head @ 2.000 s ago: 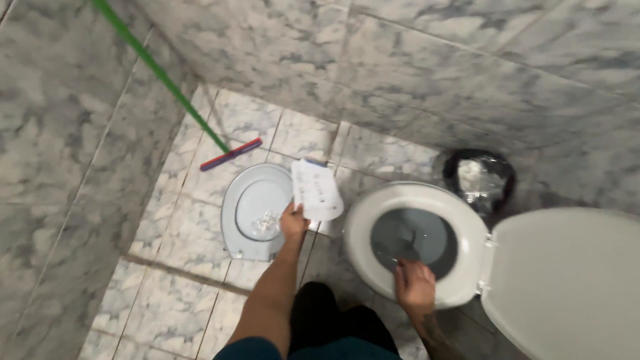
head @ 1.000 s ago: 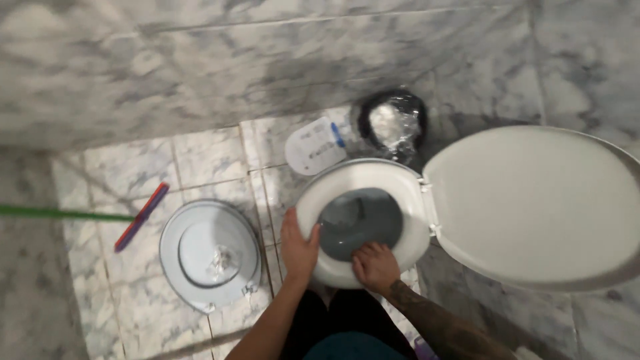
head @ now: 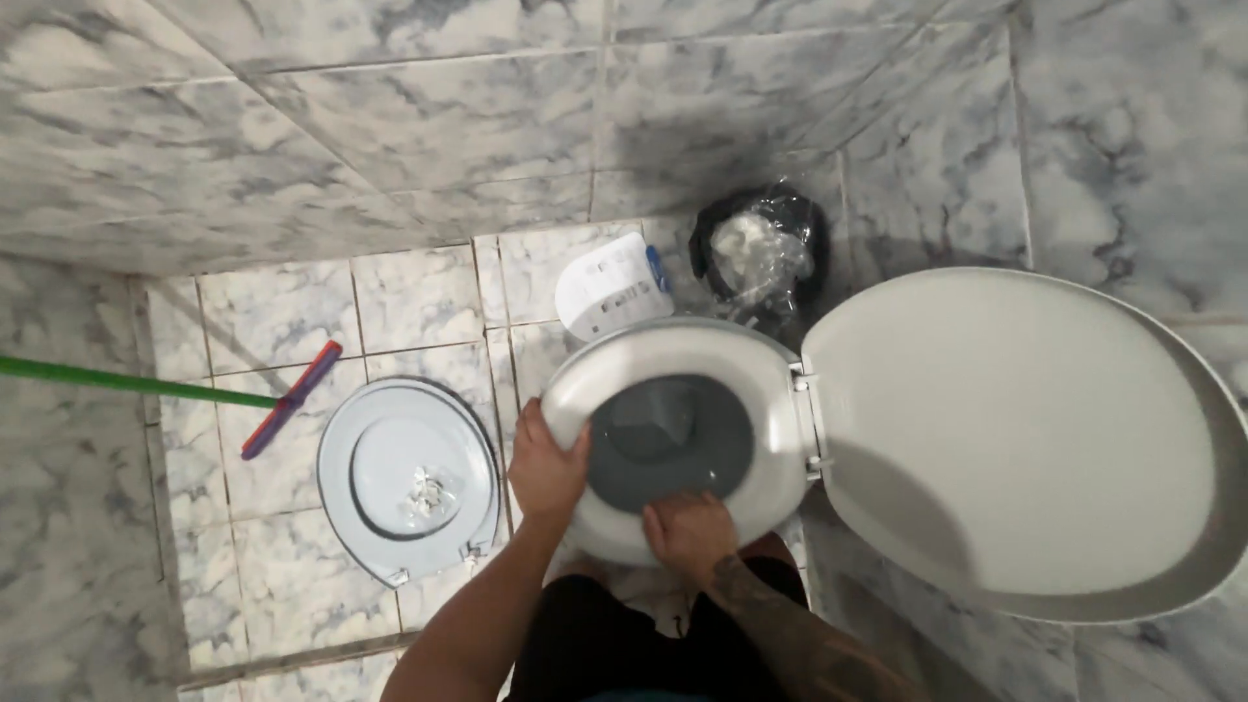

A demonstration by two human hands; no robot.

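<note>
A white toilet seat (head: 682, 351) lies on the toilet bowl, and its raised lid (head: 1014, 429) leans back at the right on white hinges (head: 805, 380). My left hand (head: 548, 466) grips the seat's left edge, thumb on the top face and fingers around the outer rim. My right hand (head: 692, 531) grips the near part of the seat, its fingers curled over the inner edge of the opening. Grey bowl interior (head: 673, 444) shows through that opening. Small pieces in clear plastic (head: 427, 494) rest on a grey toilet seat with its lid (head: 341, 458) on the floor at the left.
A printed white card (head: 609, 288) with a blue part lies behind the bowl. Beside it stands a black bin (head: 707, 219) lined with clear plastic. A squeegee (head: 292, 400) with a green handle is at the left. Tiled walls (head: 468, 117) enclose the space.
Two seconds ago my left hand held the white card over the grey seat; the card now lies on the floor behind the bowl. My left hand has moved right onto the white seat.
</note>
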